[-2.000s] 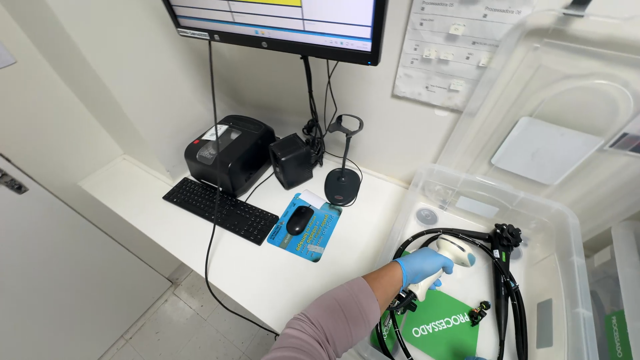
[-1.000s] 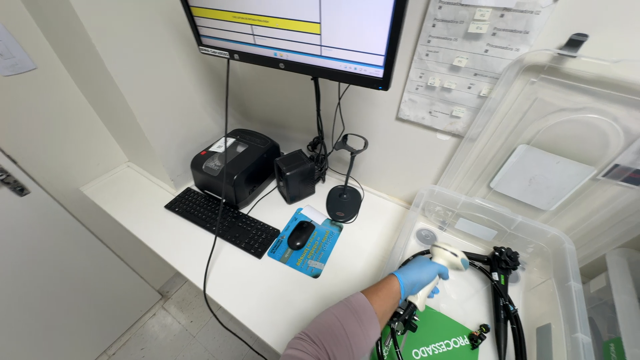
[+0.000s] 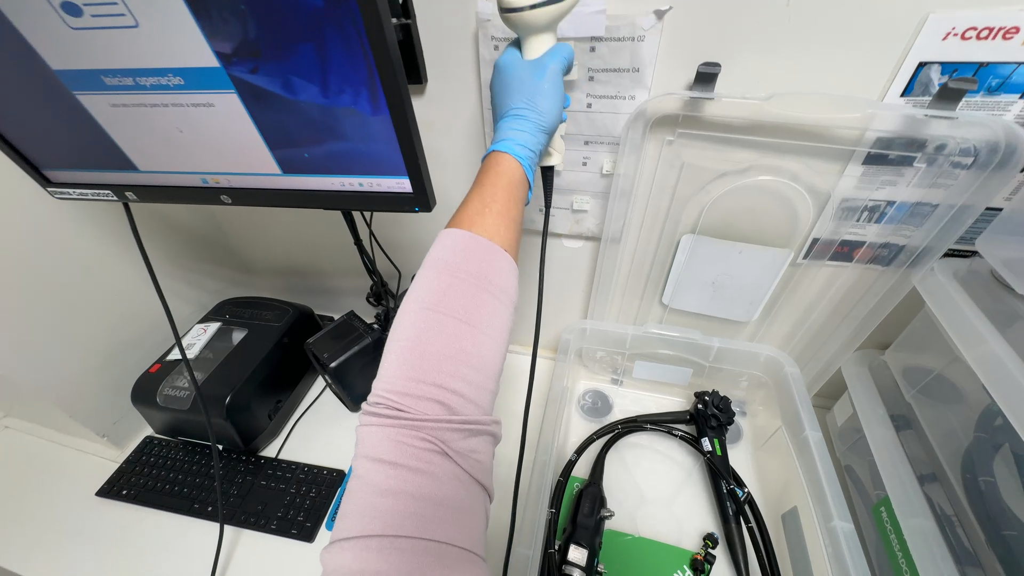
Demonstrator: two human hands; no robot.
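My left hand, in a blue glove, is raised in front of the wall and closed around the handle of a white handheld barcode scanner. The scanner's head is cut off by the top edge, and its black cable hangs down. Behind my hand is a wall sheet with printed codes. Lower right, a coiled black flexible endoscope lies in a clear plastic bin, partly over a green card. My right hand is not in view.
A monitor hangs upper left above a black label printer and a keyboard. A black box-shaped device stands beside my sleeve. The bin's clear lid leans upright behind it; more clear bins stand right.
My left hand has lifted the scanner from over the bin up to the wall sheet. The monitor's picture has changed. The view has shifted to the right.
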